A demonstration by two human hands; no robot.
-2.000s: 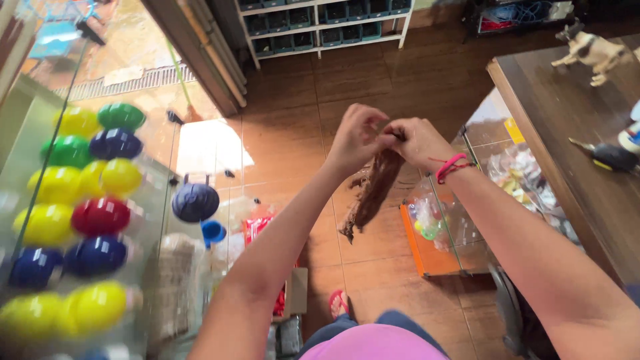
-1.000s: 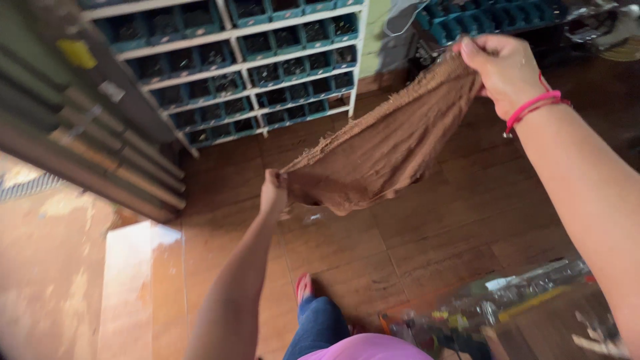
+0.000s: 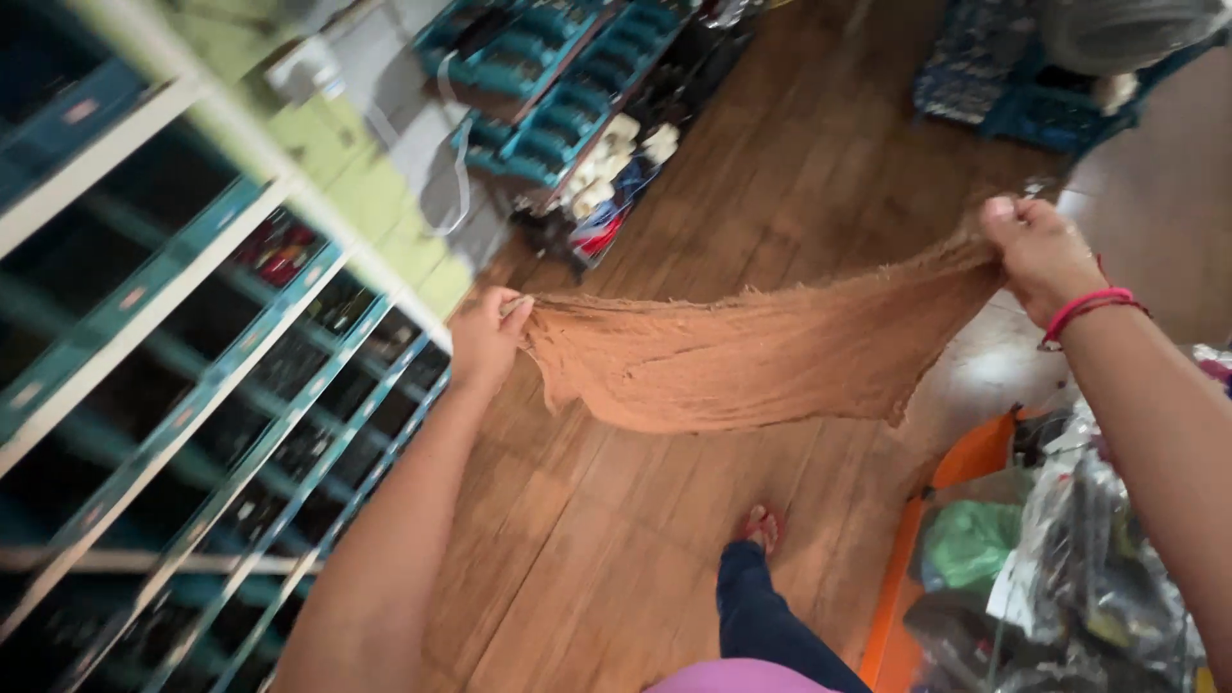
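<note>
A brown cloth with frayed edges [image 3: 751, 361] hangs stretched between my two hands, above the wooden-looking floor. My left hand [image 3: 489, 337] pinches its left corner between thumb and fingers. Its upper right corner is gripped by my right hand [image 3: 1044, 252], which wears a pink band on the wrist. The cloth's top edge sags slightly and its lower edge hangs loose.
Shelving with teal bins [image 3: 192, 414] fills the left side. Teal trays [image 3: 568, 106] stand by the wall at the top. At the lower right is an orange-edged container [image 3: 890, 606] of plastic-bagged items. My foot in a red sandal [image 3: 761, 529] is below the cloth.
The cloth was bunched between my close hands two seconds ago; my hands have moved apart and it is spread out. The view has swung strongly towards the shelving and trays.
</note>
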